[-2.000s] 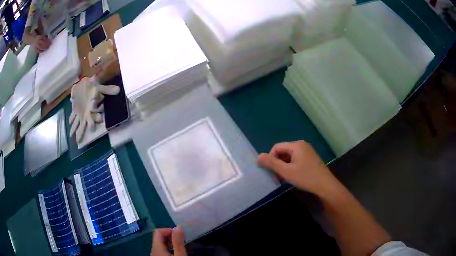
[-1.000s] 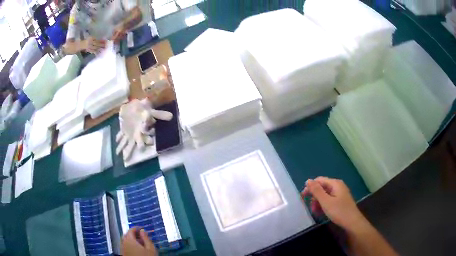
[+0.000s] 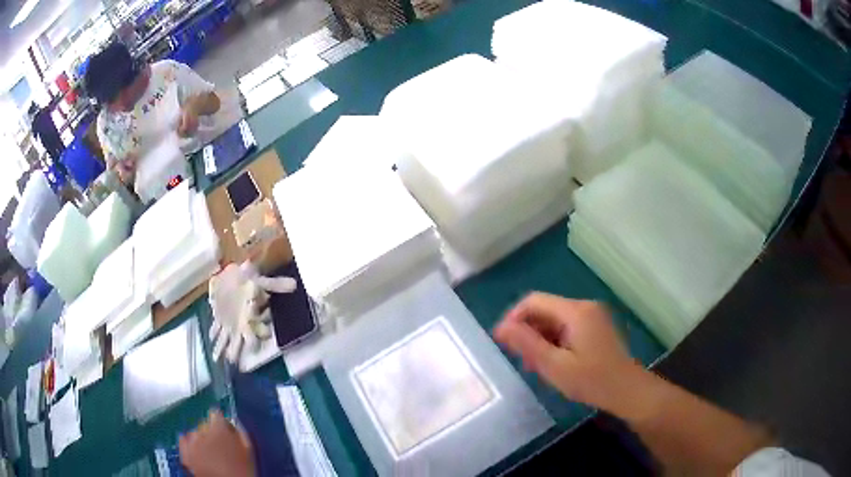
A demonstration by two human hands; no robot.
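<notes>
A flat translucent grey sheet (image 3: 523,424) lies in front of me; a pale square with a white outline shows through it. My left hand (image 3: 216,447), blurred at the bottom edge, is at the left side of a blue solar cell array (image 3: 266,419) with a white strip (image 3: 303,438). The array is blurred, appears raised, and is cut off by the bottom edge; the hand seems closed on its side, fingertips not clear. My right hand (image 3: 532,340) is over the green mat, right of the grey sheet, loosely curled and blurred, with nothing visible in it.
White backsheets (image 3: 359,224) are stacked behind the grey sheet. Taller milky stacks (image 3: 485,140) stand behind them; pale green sheets (image 3: 662,233) are at right. Gloves (image 3: 241,312), a dark phone (image 3: 294,312) and clear sheets (image 3: 160,373) are at left. A person (image 3: 154,121) works across the bench.
The view has tilted up and shifted. My left hand has left the grey sheet's near edge and moved to the cell array, which now appears raised. My right hand has left the sheet's right edge.
</notes>
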